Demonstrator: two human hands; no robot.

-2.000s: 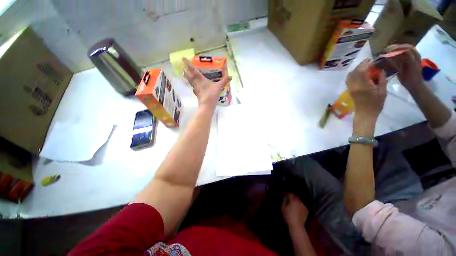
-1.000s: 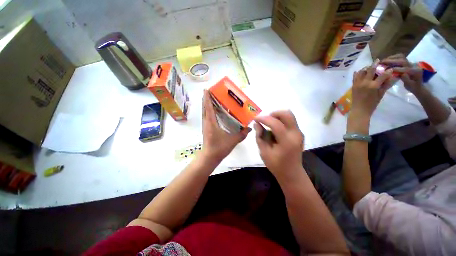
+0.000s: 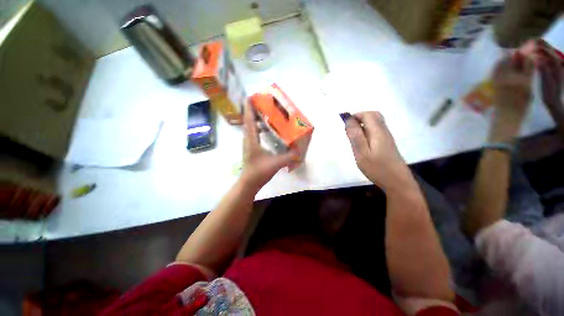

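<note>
An orange-topped retail box (image 3: 283,117) stands tilted in front of me near the table's front edge. My left hand (image 3: 258,154) holds it by its left and lower side, with the thumb across the near side. My right hand (image 3: 374,145) is to the right of the box, apart from it. Its fingers are closed on a small dark tool (image 3: 345,117), whose tip sticks out to the left. The rest of the tool is hidden in the fingers. The picture is blurred.
A second retail box (image 3: 217,80), a phone (image 3: 200,125), a steel kettle (image 3: 158,46), a tape roll (image 3: 258,54) and a yellow pad (image 3: 244,34) are behind and left. White paper (image 3: 114,143) and a yellow-green item (image 3: 83,190) lie left. A coworker's hands (image 3: 513,74) are at right.
My right hand has moved right, away from the box, and a dark tip now shows at its fingers. My left hand still holds the box. The whole view has shifted.
</note>
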